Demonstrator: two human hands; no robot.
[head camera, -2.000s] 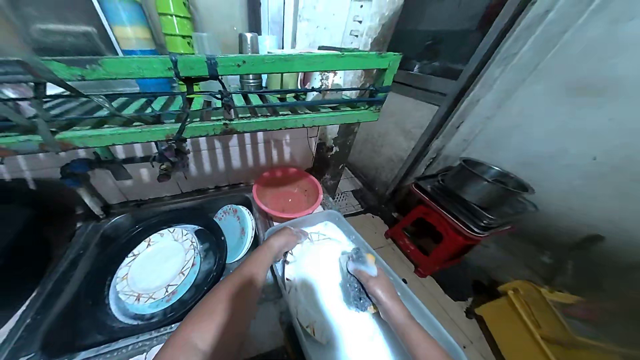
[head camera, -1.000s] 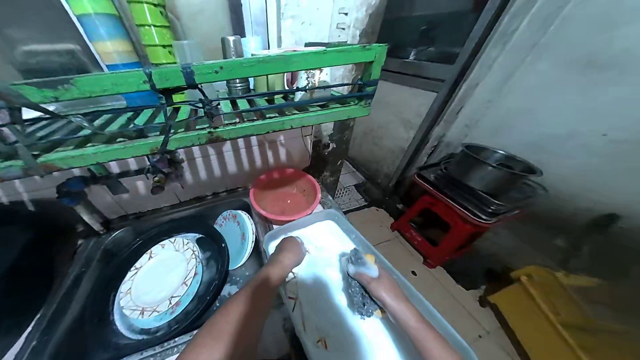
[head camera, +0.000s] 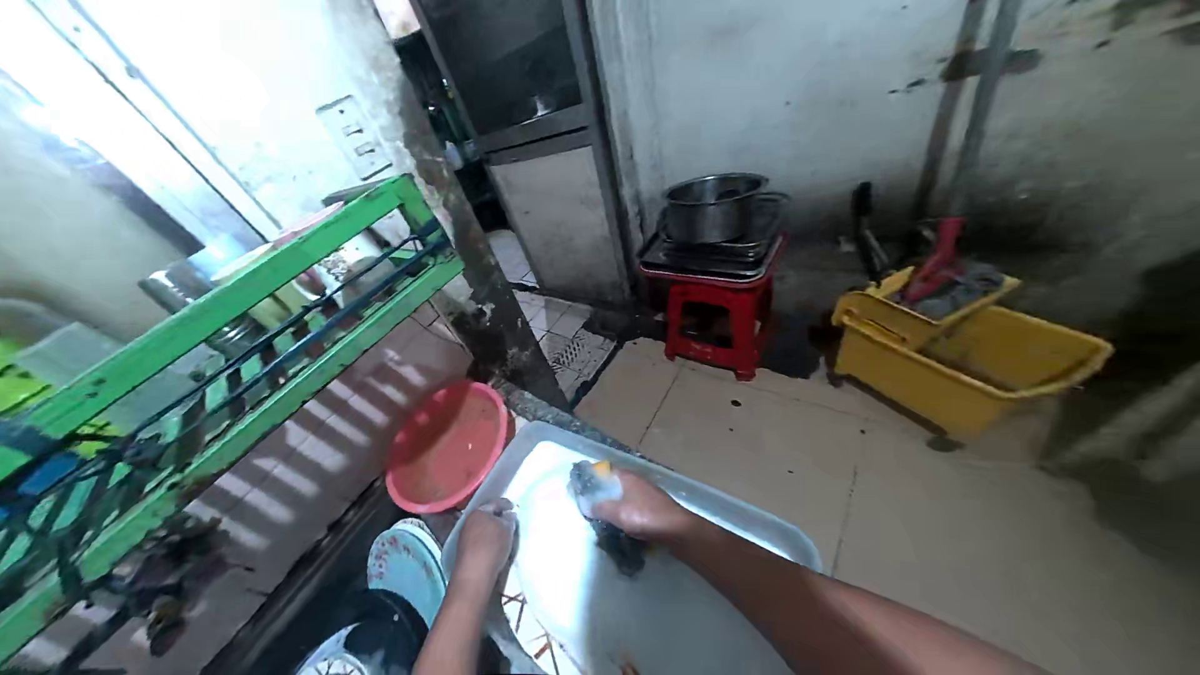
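A translucent plastic tub (head camera: 694, 497) with whitish, brightly lit contents lies in front of me at the lower middle. My right hand (head camera: 637, 506) is closed on a dark scrubbing pad (head camera: 614, 544) with a whitish and a yellow part showing, over the tub's inside. On the tub's left side, my left hand (head camera: 489, 532) touches the rim with curled fingers; whether it grips the rim or a dish edge I cannot tell. Below, between my forearms, part of a patterned plate (head camera: 530, 630) shows.
A red plastic basin (head camera: 448, 448) adjoins the tub's far left corner. Plates (head camera: 405, 569) stand in the dark sink at left, under a green rack (head camera: 309, 248). Beyond the tub are a red stool (head camera: 717, 323) bearing trays and a metal pot (head camera: 714, 211), and a yellow mop bucket (head camera: 947, 375).
The view has swung right and tilted. My left hand has gone from over the whitish contents to the tub's left side. My right hand still holds the dark pad.
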